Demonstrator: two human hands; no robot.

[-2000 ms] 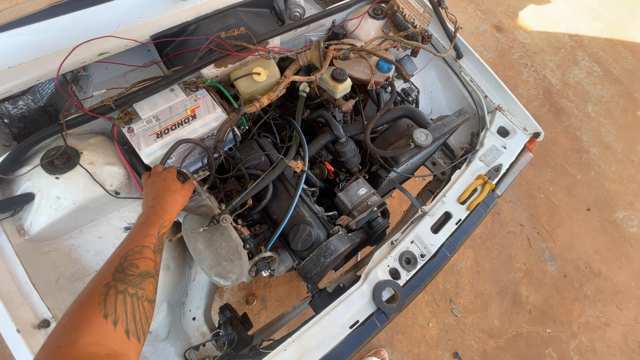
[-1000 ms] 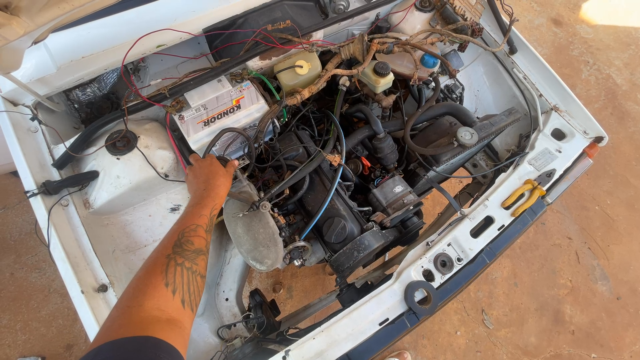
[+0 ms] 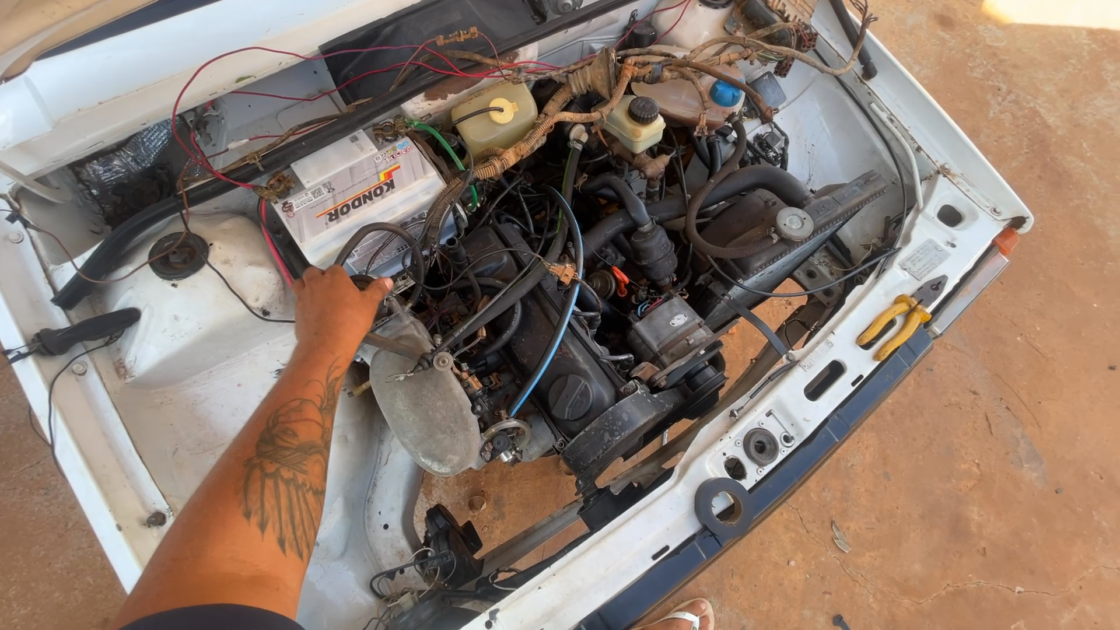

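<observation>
My left hand [image 3: 339, 308], on a tattooed forearm, reaches into a white car's engine bay. Its fingers curl down over a dark part between the white Kondor battery [image 3: 359, 188] and a grey metal cover [image 3: 424, 394]. The thumb points right, beside a black looped hose [image 3: 385, 229]. The fingertips are hidden, so what they grip does not show. To the right lies the engine with its black oil filler cap [image 3: 570, 397], and a blue tube [image 3: 567, 319] arches over it. My right hand is out of view.
Yellow-handled pliers [image 3: 901, 319] and a dark ring [image 3: 724, 507] lie on the front panel. Loose red wires [image 3: 341, 83] cross behind the battery. A black clamp or connector [image 3: 87, 331] lies at the left fender. A sandaled foot [image 3: 684, 615] shows below.
The view has shifted. My left hand stays at about the same place beside the battery and the grey cover.
</observation>
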